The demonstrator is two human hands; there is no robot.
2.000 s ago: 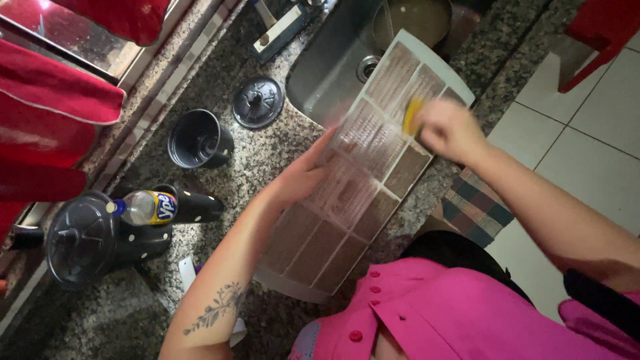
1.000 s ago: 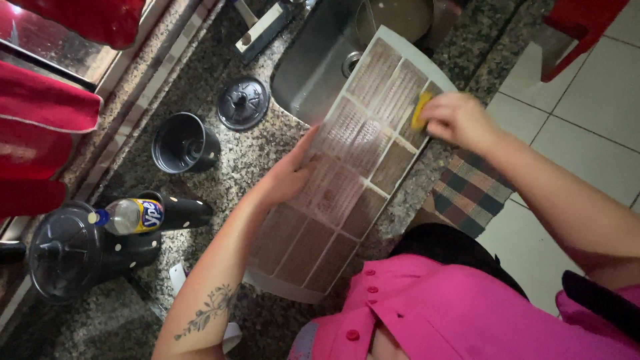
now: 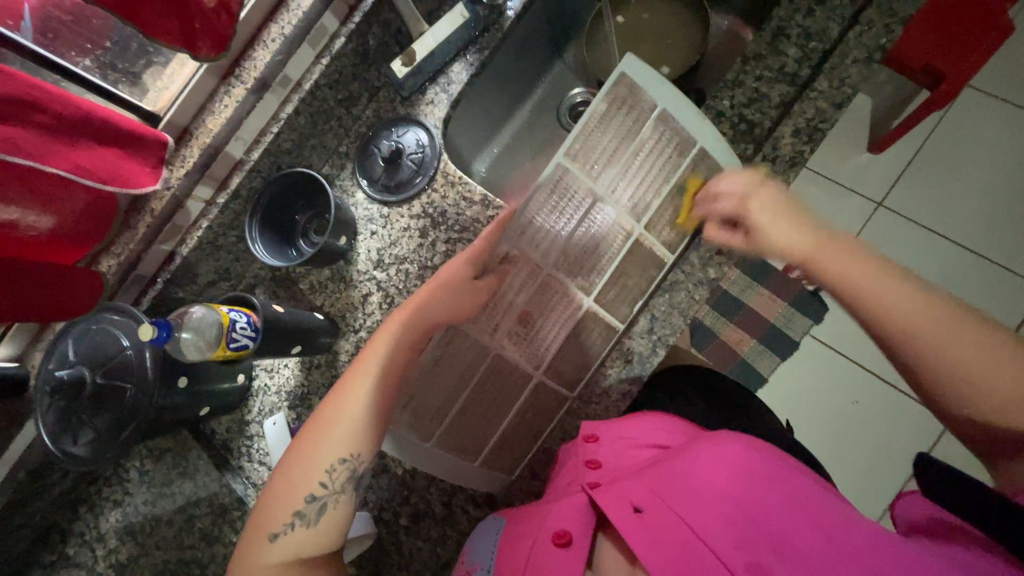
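A white-framed mesh air filter panel (image 3: 560, 296), apparently from an air conditioner, lies slantwise over the granite counter and the sink's edge. Greyish-brown dirt covers many of its mesh sections, and whitish wet streaks show on the upper and middle ones. My left hand (image 3: 472, 280) grips the panel's long left edge, with part of the fingers hidden. In my right hand (image 3: 744, 210), blurred by motion, is a small yellow object (image 3: 689, 203), perhaps a brush or sponge, pressed on the mesh near the right edge.
The metal sink (image 3: 512, 120) holds a pot (image 3: 656, 40) of cloudy liquid. Left of the panel are a black lid (image 3: 398, 159), a black container (image 3: 300, 218), a detergent bottle (image 3: 210, 332) and a lidded black canister (image 3: 96, 384). A squeegee-like tool (image 3: 436, 48) rests beside the sink.
My right hand has moved with the yellow object from the panel's upper middle to its right edge. My left hand still holds the left edge.
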